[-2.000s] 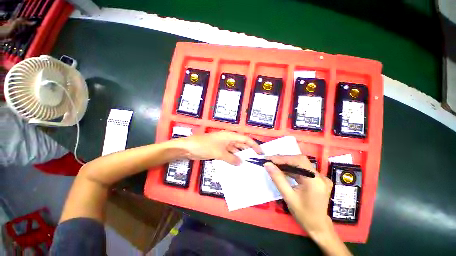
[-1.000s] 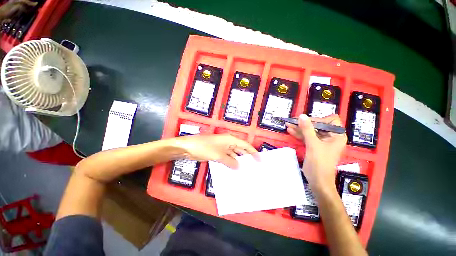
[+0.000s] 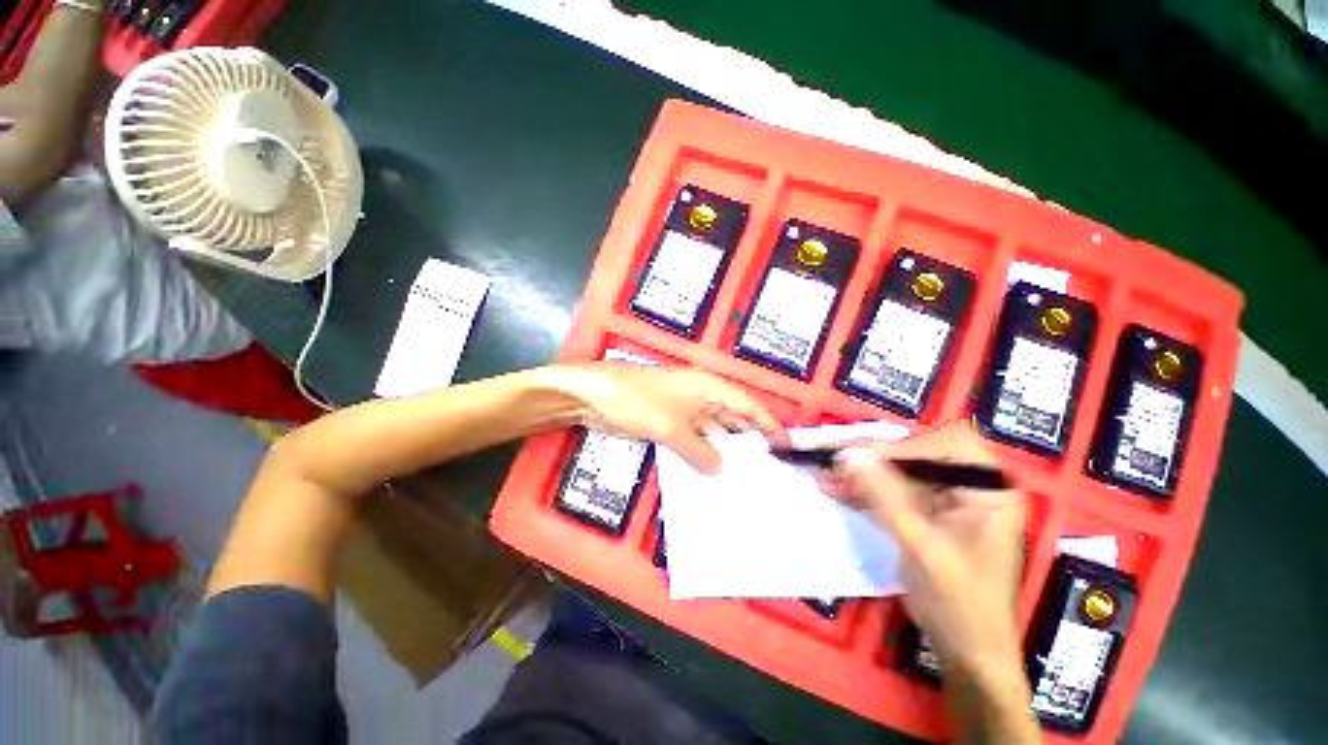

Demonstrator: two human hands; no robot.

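Observation:
A white label sheet point(image 3: 772, 527) lies over the lower row of a red tray point(image 3: 583, 546). My left hand point(image 3: 685, 408) holds the sheet at its upper left. My right hand point(image 3: 947, 531) grips a thin dark pen-like tool point(image 3: 947, 472), its tip at the sheet's upper edge, close to my left fingers. Black phone units point(image 3: 910, 332) with gold spots and white printed labels sit in the tray pockets. The sheet and my hands hide parts of the lower row. Whether a small label is on the tip I cannot tell.
A cream fan point(image 3: 240, 163) with a white cord stands at the left. A narrow printed sheet point(image 3: 434, 328) lies between fan and tray. A green conveyor with a white edge strip point(image 3: 757, 90) runs behind. Another person's arm point(image 3: 51, 109) is at upper left. A red stool point(image 3: 95, 560) stands below.
My right hand and the tool have moved from an upper-row unit back down to the sheet. The view has shifted, so tray and fan appear further right and the tray more tilted.

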